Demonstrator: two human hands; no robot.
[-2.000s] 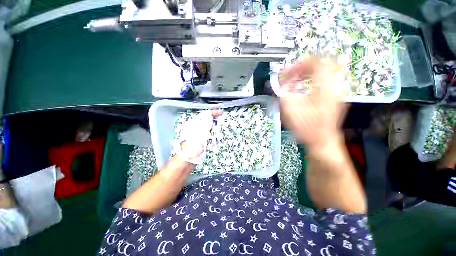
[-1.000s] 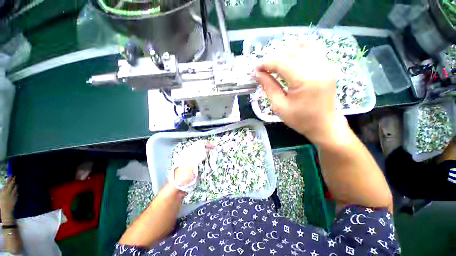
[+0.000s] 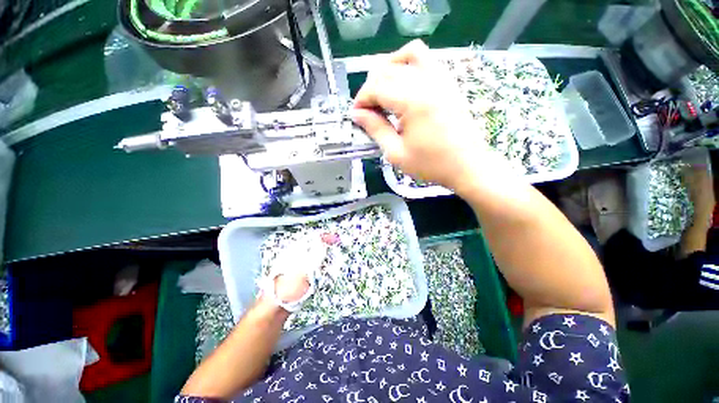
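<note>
The lap bin [image 3: 229, 264], a translucent white tub, holds heaped small white, dark and green workpieces [image 3: 378, 264]. My left hand [image 3: 296, 268], in a white glove or finger covers, lies low on them; whether it grips any is washed out. My right hand [image 3: 418, 114], bare, is at the right end of the silver machine head [image 3: 292, 134], thumb and index finger close together at the slide. Any piece between them is too small to tell. The supply bin [image 3: 571, 157], also heaped with pieces, is partly behind my right hand.
A steel bowl feeder [image 3: 229, 55] stands behind the head. A small clear box [image 3: 599, 110] lies right of the supply bin. A green crate [image 3: 493, 291] with parts is under the lap bin. Another person's arm [image 3: 698, 212] shows at right, by a tub. Red box [image 3: 118, 334] lower left.
My right hand went from a blur over the supply bin to the machine head's right end. My left hand stays in the lap bin. The view has shifted, showing more of the bowl.
</note>
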